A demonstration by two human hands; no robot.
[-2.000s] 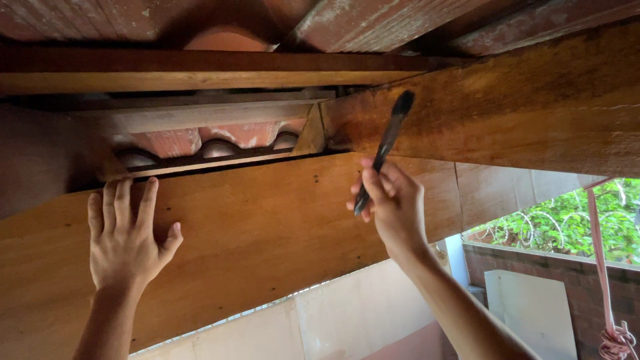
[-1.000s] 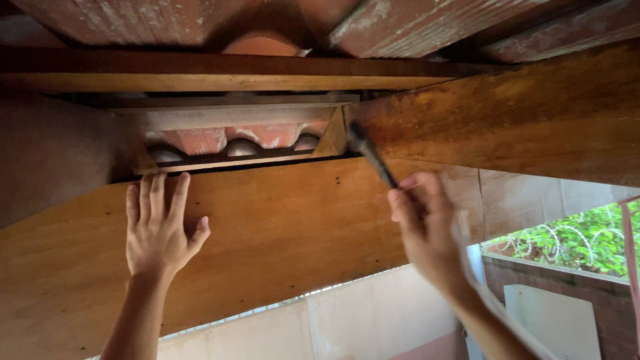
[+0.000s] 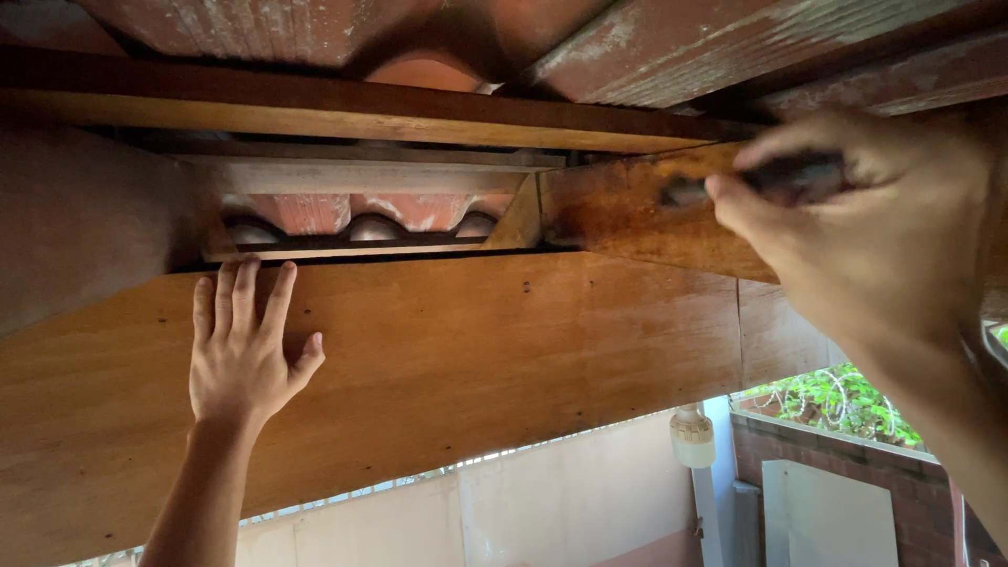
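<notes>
My left hand [image 3: 248, 346] lies with fingers spread on the wide wooden board [image 3: 441, 346], its fingertips at the board's top edge below an opening. At the upper right my right hand [image 3: 850, 197], blurred, grips a dark-handled brush [image 3: 685, 191] in front of the side wooden beam [image 3: 630, 213]. Whether the bristles touch that beam cannot be told. A dark, glossy patch shows on the beam near the corner. Inside the opening a small triangular wood piece [image 3: 516, 214] stands at the right end.
A narrow wooden batten [image 3: 354, 110] crosses above the opening, under clay roof tiles [image 3: 630, 47]. Below the board are a pale wall [image 3: 567, 488], a whitish fixture on a post [image 3: 692, 437], a white panel [image 3: 827, 512] against a brick wall and coiled wire before greenery.
My right hand has moved right and up with the brush, away from the corner where it was a second ago. My left hand remains on the board's top edge.
</notes>
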